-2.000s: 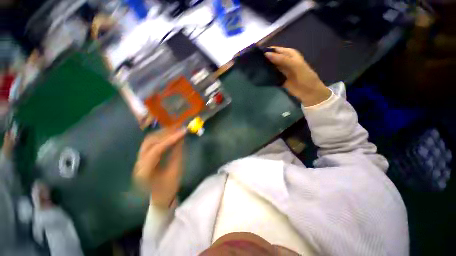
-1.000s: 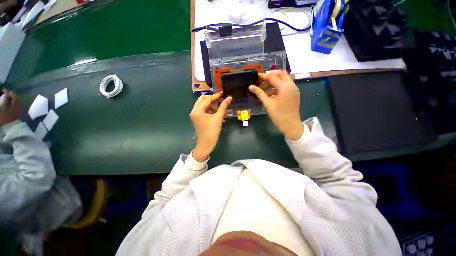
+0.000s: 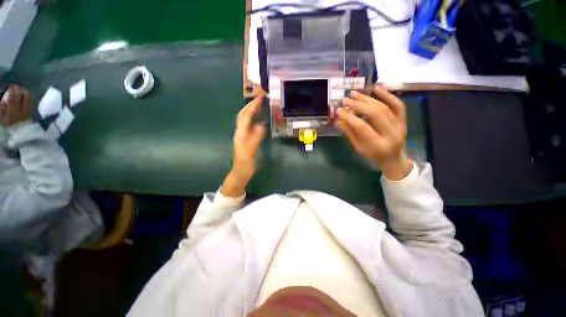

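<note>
The black square unit (image 3: 305,98) lies in the clear test fixture (image 3: 277,129), its display dark. A clear cover with a pale frame lies over and around it, hiding most of the orange surround. The yellow connector (image 3: 308,136) with a white tip sticks out at the fixture's front edge. My left hand (image 3: 249,135) is at the fixture's left side, fingers extended, holding nothing visible. My right hand (image 3: 376,127) is at the fixture's right side, fingers spread and slightly blurred, with fingertips near its right edge.
A white-topped board (image 3: 385,59) with a black cable lies behind the fixture. A blue holder (image 3: 432,31) stands at the back right. A black mat (image 3: 479,143) lies to the right. A white coil (image 3: 138,81), white cards (image 3: 51,102) and a coworker's hand (image 3: 15,105) are at the left.
The unit was carried from the right and set into the orange frame. Both hands have since let go and moved apart to the fixture's sides. The clear cover now lies over the frame.
</note>
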